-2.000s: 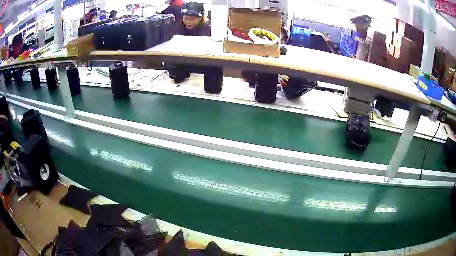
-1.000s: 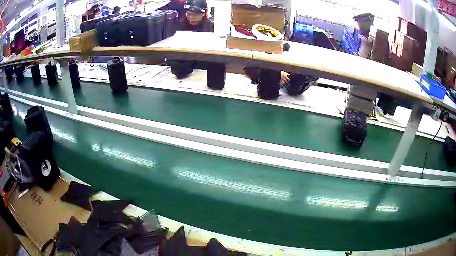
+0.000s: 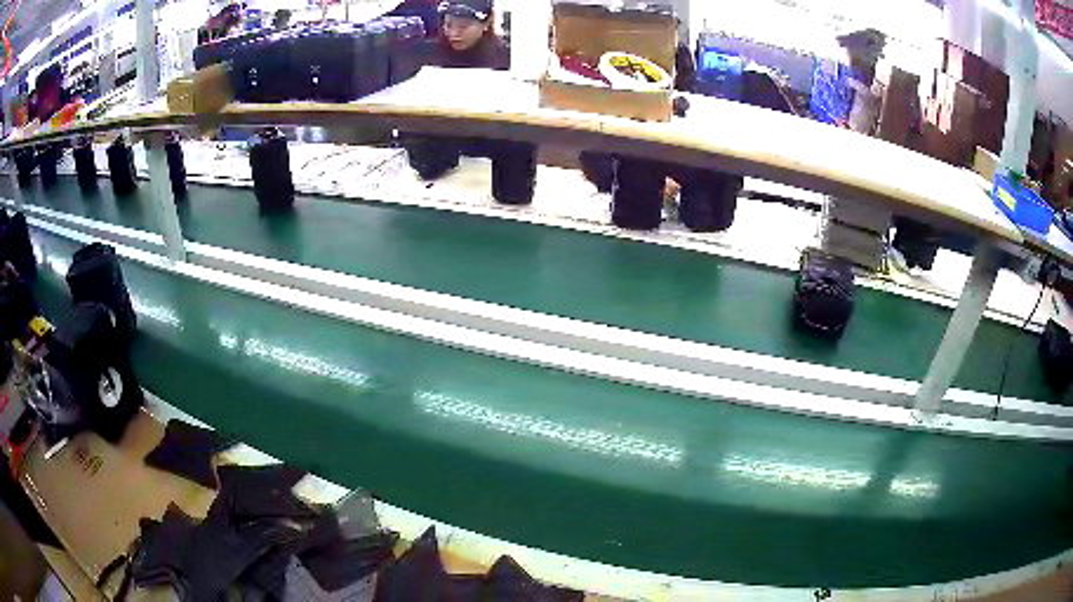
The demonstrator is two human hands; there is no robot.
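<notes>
Neither of my hands is in the picture. A loose pile of thin black notched grille panels (image 3: 271, 547) lies at the bottom left, on the brown cardboard-covered bench (image 3: 100, 488). One panel (image 3: 185, 453) lies a little apart at the pile's upper left. A black speaker cabinet with a pale driver circle (image 3: 110, 388) stands at the left end of the bench. Another black cabinet (image 3: 99, 282) is just behind it.
The green conveyor belt (image 3: 530, 494) crosses in front, with white rails (image 3: 541, 341). A second belt beyond carries black cabinets (image 3: 272, 174). A raised shelf (image 3: 824, 147) holds an open box with rings (image 3: 606, 94) and a blue bin (image 3: 1021, 202). A person (image 3: 473, 41) is behind it.
The view has shifted slightly. The cabinets on the far belt have moved a little to the left relative to the shelf posts. The grille pile looks the same.
</notes>
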